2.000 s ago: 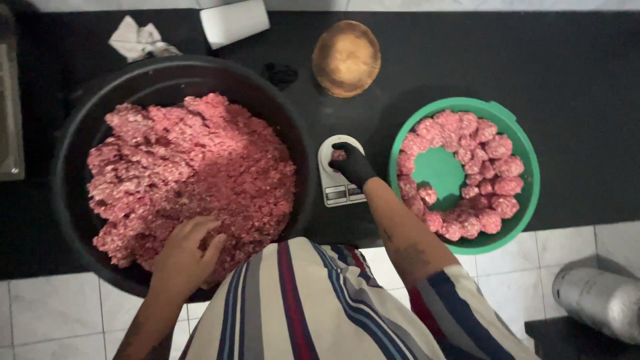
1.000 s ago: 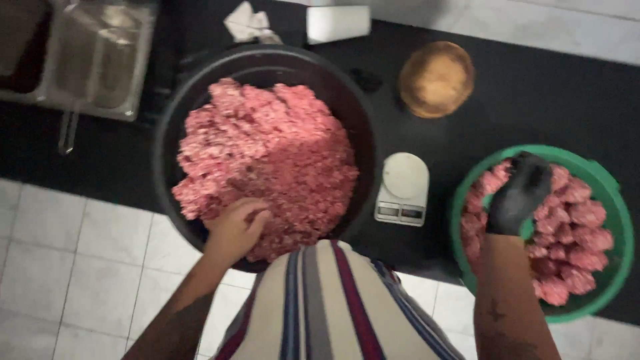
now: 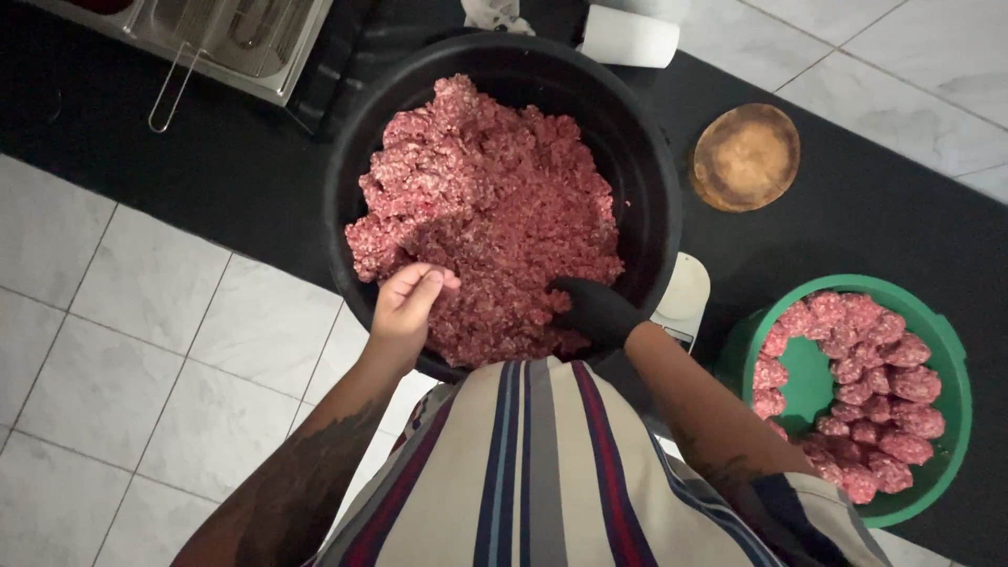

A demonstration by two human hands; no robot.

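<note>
A wide black tub (image 3: 346, 197) holds a large mound of raw ground meat (image 3: 504, 205). My bare left hand (image 3: 411, 303) is over the mound's lower left edge, its fingers curled together; whether anything is between them cannot be told. At the lower right of the mound, my right hand (image 3: 598, 313), in a black glove, has its fingers curled around some of the meat. Partly hidden behind the tub's rim and my right wrist is a white kitchen scale (image 3: 685, 295). A green basin (image 3: 957, 394) on the right holds many meatballs (image 3: 913, 383) in a ring around its bare bottom.
On the black counter (image 3: 850, 228) a round wooden bowl or board (image 3: 746, 157) lies right of the tub. Behind the tub are a white roll (image 3: 630, 35) and a crumpled tissue (image 3: 496, 14). Metal trays with a wire-handled basket (image 3: 175, 87) stand at the upper left.
My right hand has gone from the scale to the green basin, and from there into the meat in the black tub. My left hand stays at the mound's near edge. The view has turned.
</note>
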